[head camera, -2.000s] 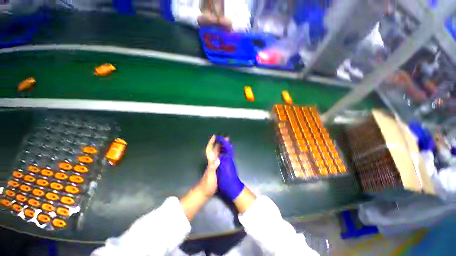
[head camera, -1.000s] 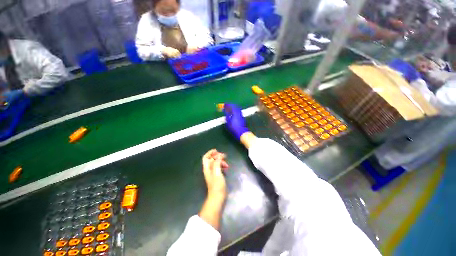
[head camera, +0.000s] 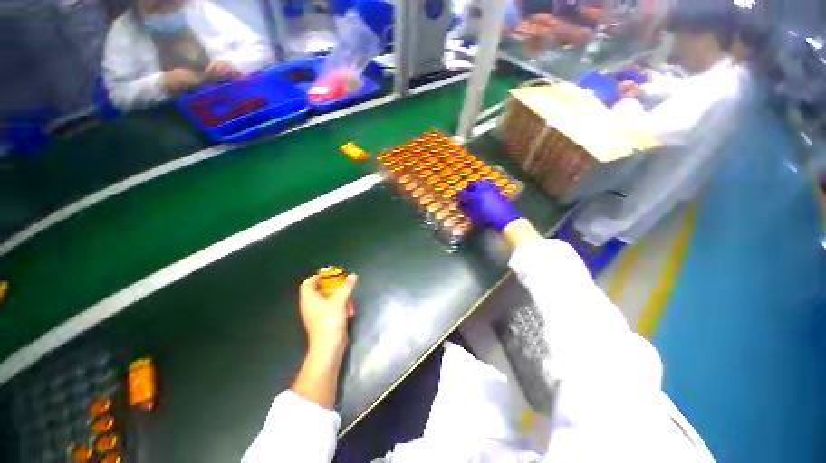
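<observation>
My left hand (head camera: 323, 312) is bare and holds an orange component (head camera: 331, 278) in its fingertips above the dark green bench. My right hand (head camera: 489, 206), in a purple-blue glove, is on the right part of the full tray stack (head camera: 435, 172); its fingertips are hidden against the orange parts, so its grip cannot be told. The part-filled tray (head camera: 59, 398) is cut off at the lower left, with orange parts in its near rows. A single set-aside part (head camera: 142, 383) lies beside its right edge.
One orange part (head camera: 354, 152) lies on the conveyor belt (head camera: 254, 185), beyond the pale rail (head camera: 208, 247). Blue bins (head camera: 244, 107) and a plastic bag (head camera: 347, 68) stand across it. A brown carton (head camera: 580, 127) is at the right. People in white coats are opposite and at the right.
My right hand has moved from the belt to the full tray stack. My left hand now holds an orange component. The view has turned right.
</observation>
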